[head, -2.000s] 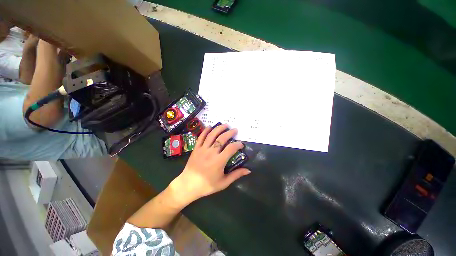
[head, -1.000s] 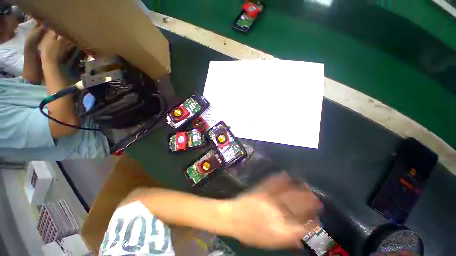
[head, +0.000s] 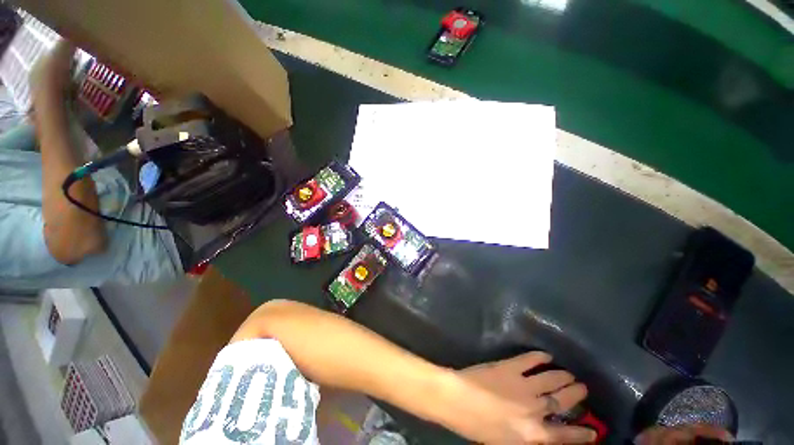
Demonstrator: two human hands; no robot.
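My left hand (head: 522, 402) is low in the picture, right of centre, its fingers bent over an electronic unit. Only the unit's red part (head: 592, 425) and a dark edge show; my fingers hide the rest. Of my right hand (head: 692, 436), only a blurred bit shows at the bottom edge, by the round black dish with a grey speckled surface (head: 694, 407); its hold is hidden. Several open units with green boards and red parts lie by the paper, among them a unit at the upper left (head: 322, 191) and a unit at the lower end (head: 357, 276).
A large white sheet (head: 457, 174) lies behind the units. A black smartphone (head: 701, 300) lies at the right. A cream edge (head: 609, 158) borders the green conveyor, which carries one unit (head: 455, 36). At left are a cardboard divider (head: 200, 65), a black bag with cable and a person's arm.
My left hand has moved from the cluster of units to the unit at the lower right. A bit of my right hand now shows by the dish. The conveyor unit has moved right.
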